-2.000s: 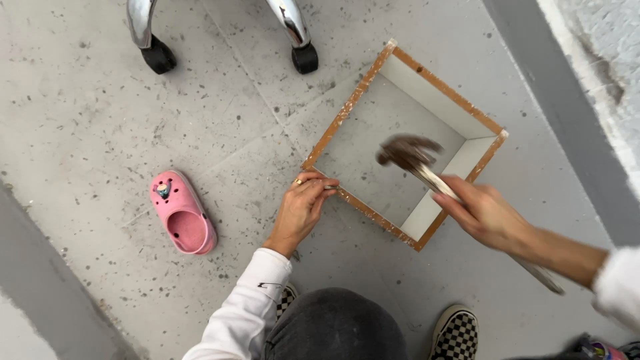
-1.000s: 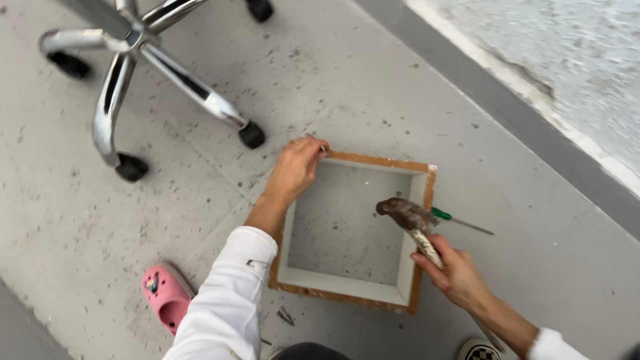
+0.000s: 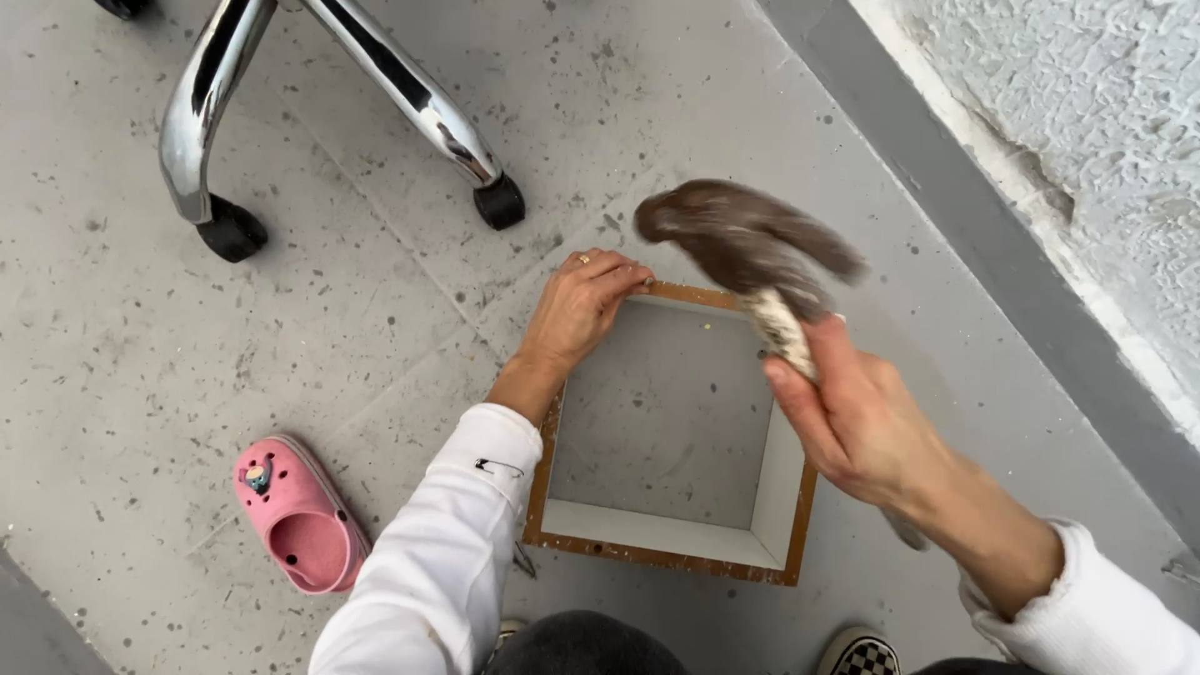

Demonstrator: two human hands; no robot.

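Observation:
A square wooden frame [image 3: 670,561], brown along its edges and white inside, lies on the grey floor. At its upper left corner my left hand [image 3: 583,314] pinches a small thing, perhaps a nail, against the top edge; the fingers mostly hide it. My right hand [image 3: 867,427] grips a claw hammer [image 3: 741,230] with a worn, pale-mottled handle. The brown hammer head is blurred and raised over the upper right part of the frame, right of my left hand. A small metal object [image 3: 525,561] lies by the lower left corner, partly hidden.
A chrome chair base [image 3: 427,108] on black casters stands at the upper left. One pink clog [image 3: 305,516] lies left of my left sleeve. A rough white wall [image 3: 1078,122] runs along the right. My checkered shoe [image 3: 858,653] is at the bottom edge.
The green-handled tool seen beside the hammer one second ago is out of sight. My left hand has gone from the frame's near edge, two seconds ago, to its upper left corner. The view has shifted.

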